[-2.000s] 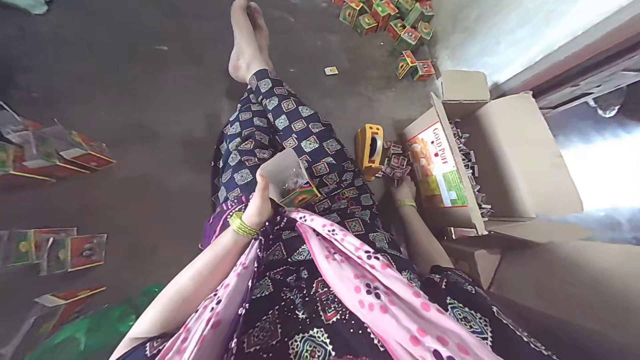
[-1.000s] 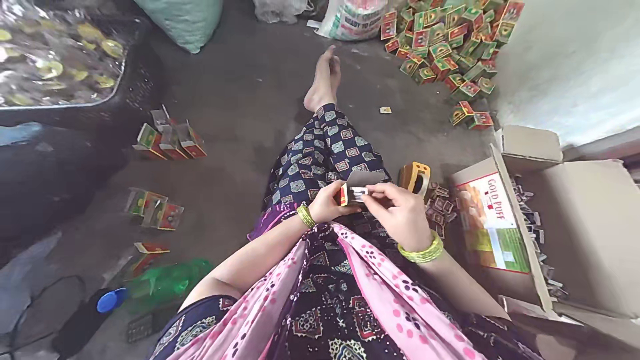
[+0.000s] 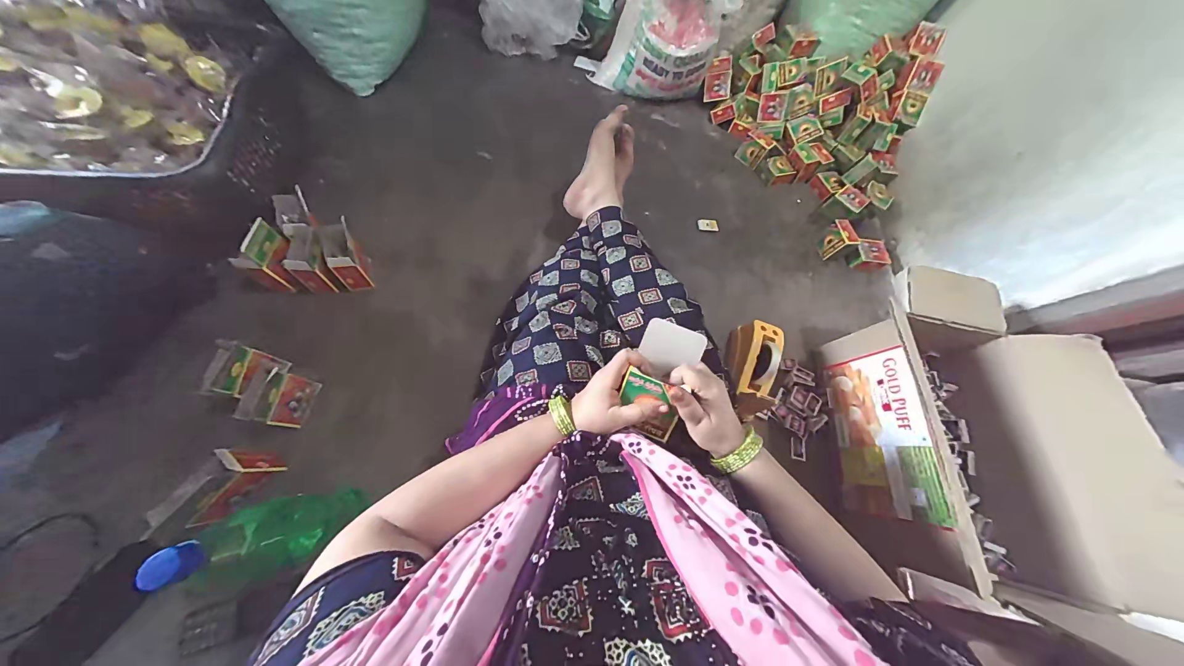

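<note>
A small green and red printed carton (image 3: 645, 392) is held over my lap in my left hand (image 3: 610, 398), its pale top flap (image 3: 672, 347) standing up. My right hand (image 3: 708, 407) is at the carton's right side, thumb and fingers bent near its upper edge; whether it pinches anything is too small to tell. Beside my right hand a yellow tape dispenser (image 3: 757, 361) stands against my leg. Several small printed packets (image 3: 797, 407) lie in a pile just right of the dispenser.
A heap of printed cartons (image 3: 814, 111) lies at the upper right. Empty open cartons (image 3: 305, 254) stand at left, with flatter ones (image 3: 268, 384) below. A cardboard box (image 3: 888, 425) with packets is at right. A green plastic bottle (image 3: 287, 527) lies lower left; a black crate (image 3: 231, 139) holds wrapped items.
My right hand was down by the small packets two seconds ago, then came to the carton in my left hand. The carton's printed face now shows. The view has shifted.
</note>
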